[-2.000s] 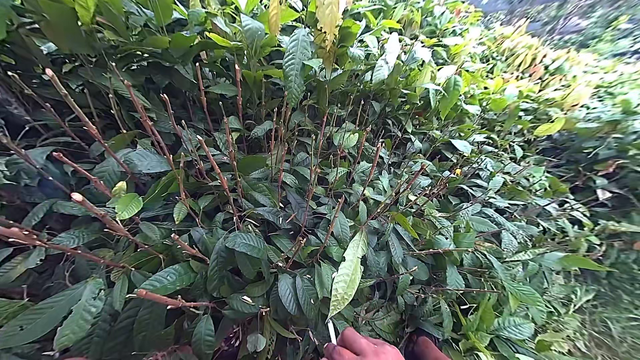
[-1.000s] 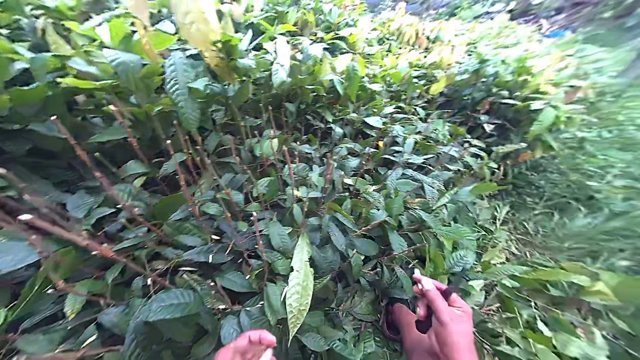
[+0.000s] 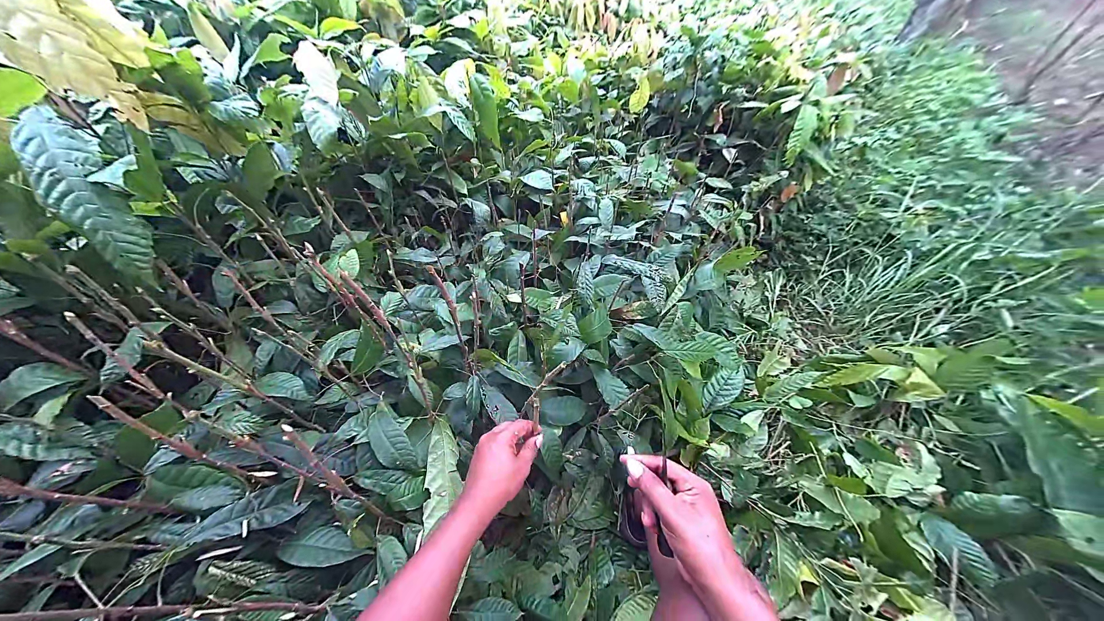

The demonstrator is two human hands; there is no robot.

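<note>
In the lower middle, my left hand [image 3: 503, 461] is closed on a thin cut stem [image 3: 545, 384] that rises above its fingertips among dark green leaves. To its right, my right hand [image 3: 681, 500] is closed around a slim dark tool, whose kind I cannot tell; a small pale tip shows at the thumb. A long light green leaf [image 3: 442, 474] hangs just left of my left wrist. Cut reddish-brown stems [image 3: 379, 319] stand upright or leaning out of the plants, left of and beyond my hands. A foot in a dark sandal [image 3: 634, 522] shows partly behind my right hand.
Dense leafy plants [image 3: 535, 181] stretch ahead. Cut leafy pieces [image 3: 897, 466] lie on the ground at the right, with tall grass [image 3: 914, 233] beyond them. Large yellowish leaves [image 3: 69, 52] overhang at the upper left. Bare ground [image 3: 1048, 95] shows at the far upper right.
The view has swung to the right. My left hand, low at the frame's edge a second ago, has reached forward and taken hold of a stem. My right hand stays low at the right.
</note>
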